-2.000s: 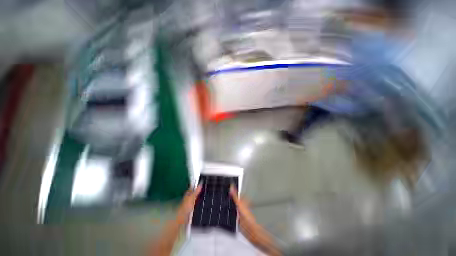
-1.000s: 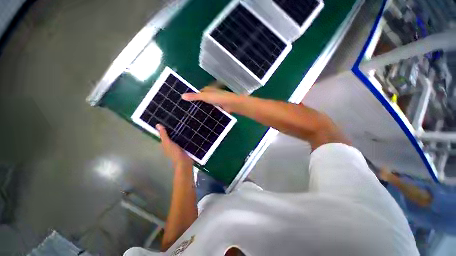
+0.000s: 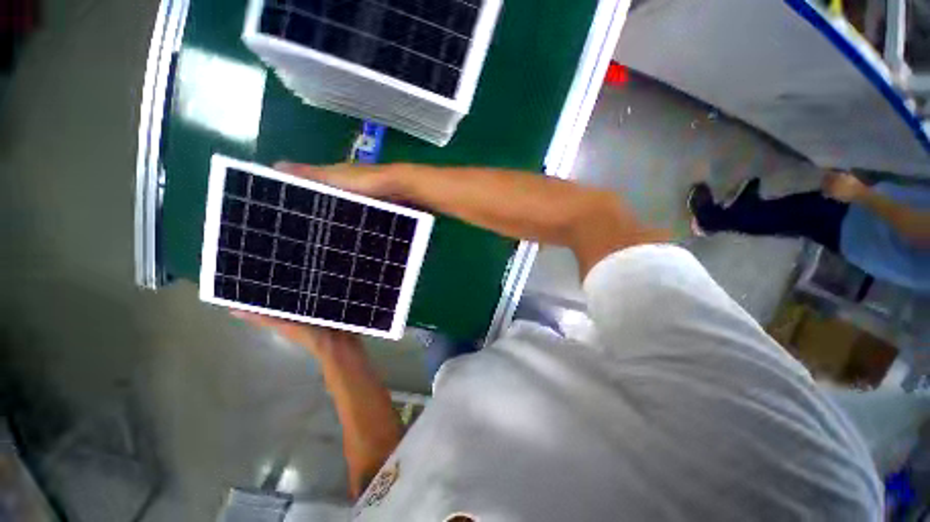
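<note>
A solar panel [image 3: 314, 250], dark with white grid lines and a white border, lies face up between my hands, at the end of the green bench. My right hand [image 3: 342, 178] is along its upper long edge, fingers partly hidden by the panel. My left hand [image 3: 296, 328] is at its lower long edge, fingers partly under it. I cannot tell whether the panel touches the bench. A thick stack of panels [image 3: 372, 46], dark on top with pale layered sides, stands above it, cut off by the picture's top.
The green-topped bench [image 3: 469, 275] has silver rails. A small blue item [image 3: 369, 143] lies between stack and right hand. A white machine panel with blue trim [image 3: 734, 61] is at upper right. A person in blue [image 3: 887, 229] stands at right, near a brown cardboard box [image 3: 841, 347].
The view has turned and shifted. The panel has turned relative to the bench and now lies nearly square across it. My right hand has moved off its face to the upper edge; my left hand is lower.
</note>
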